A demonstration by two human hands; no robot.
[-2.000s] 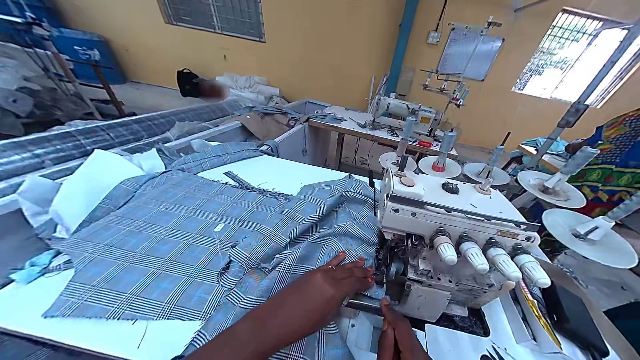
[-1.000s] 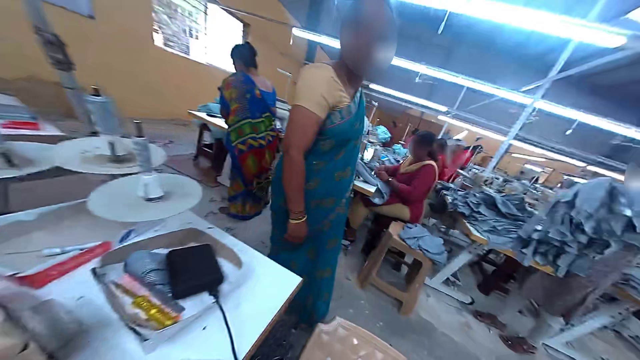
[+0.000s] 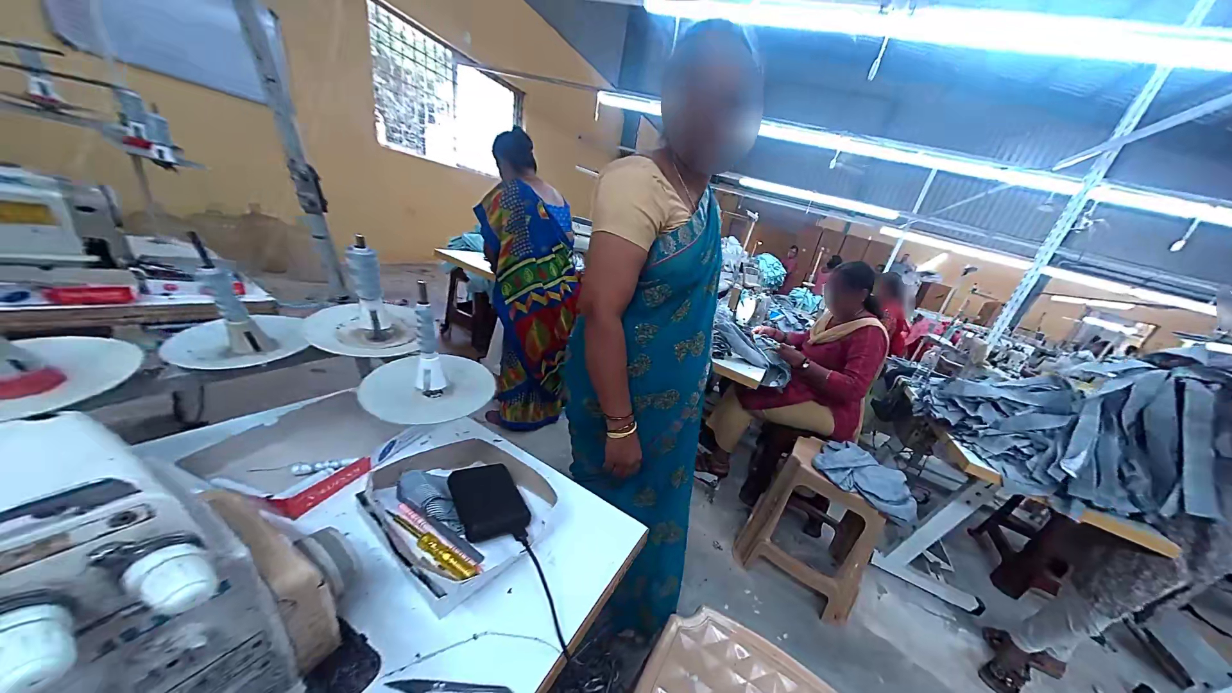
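Observation:
Neither my left hand nor my right hand shows in the head view now, so what they hold or touch is hidden. An overlock sewing machine (image 3: 144,558) with white tension knobs fills the lower left. Thread stand discs, one of them a white disc (image 3: 426,390) with a grey thread cone (image 3: 424,327), stand behind it. Right of the machine, on the white table (image 3: 587,549), lies an open cardboard box (image 3: 462,587) with a black adapter (image 3: 490,501), its cable hanging over the edge, and a yellow tube (image 3: 448,556). A red and white box (image 3: 320,488) lies behind it.
A person in a teal sari (image 3: 645,385) stands just beyond the table corner. Another stands near the window; a seated person (image 3: 842,356) handles grey cloth. A plastic stool (image 3: 818,520) bears cloth, a tan plastic seat (image 3: 727,659) is at the bottom edge, and grey fabric pieces (image 3: 1107,433) cover tables at right.
The view has swung far right from the machine. Two seconds ago my hands were on the plaid cloth at the machine; both have left the view. The standing person's position looks much the same as one second ago.

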